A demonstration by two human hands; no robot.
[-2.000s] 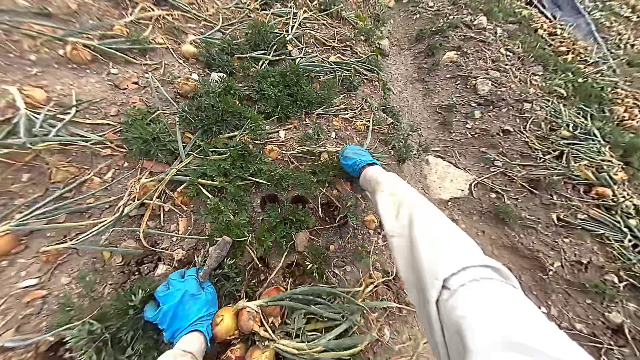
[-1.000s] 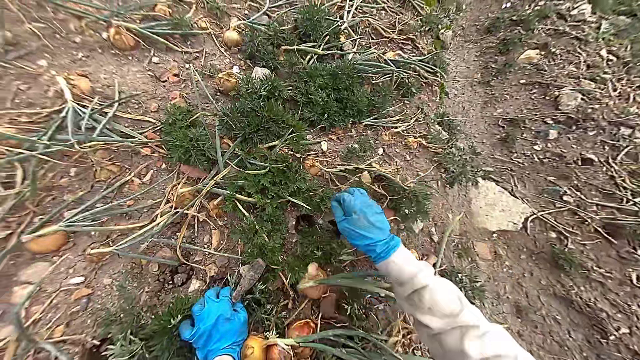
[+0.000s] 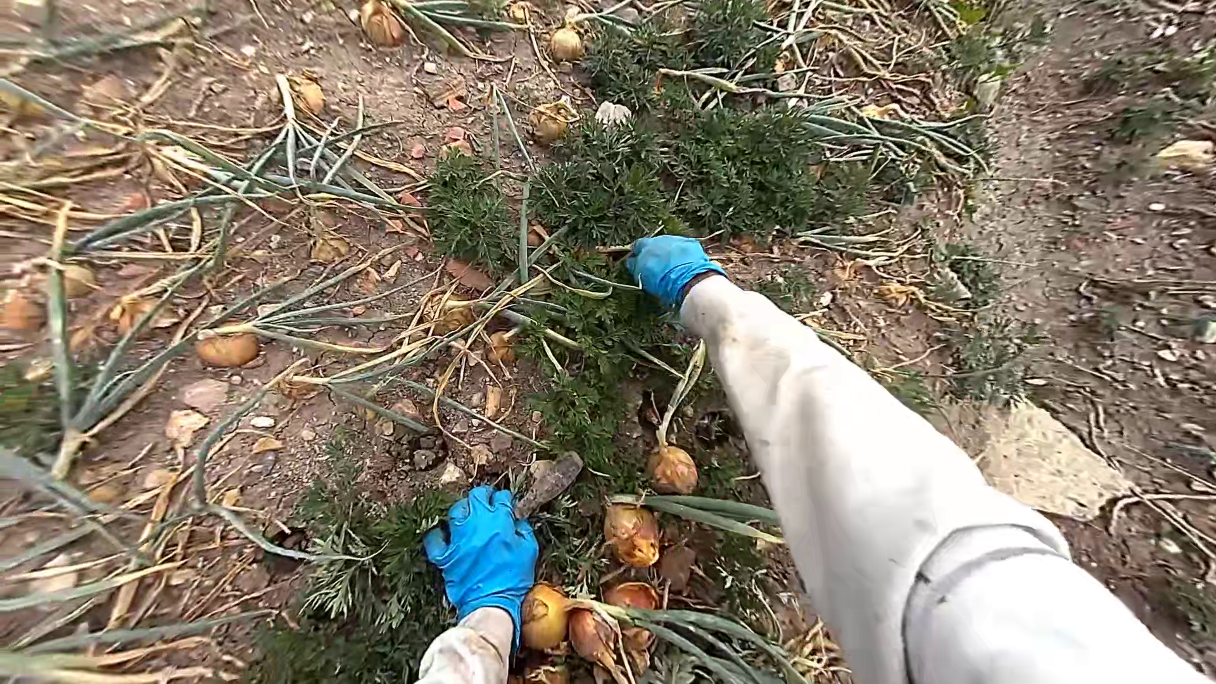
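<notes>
My left hand (image 3: 483,551), in a blue glove, is closed around a short tool (image 3: 549,483) with a dull, soil-covered end; which tool it is I cannot tell. Just right of that hand lie several pulled onions (image 3: 545,616) with green tops. Two more onions rest above them, a brown one (image 3: 631,534) and a smaller one (image 3: 674,470) with a pale stalk. My right hand (image 3: 671,268), also gloved in blue with a white sleeve, reaches into the feathery green weeds farther up. Its fingertips are hidden among the leaves, so whether it grips anything cannot be seen.
Onions with fallen tops (image 3: 228,349) lie over the soil on the left. Dense feathery weeds (image 3: 608,180) grow up the middle. A large flat stone (image 3: 1050,461) is set in the bare earth on the right. Small stones are scattered about.
My right hand has moved farther up into the weeds. An onion with a pale stalk now lies above the others, near where that hand was one second ago. My left hand still holds the tool.
</notes>
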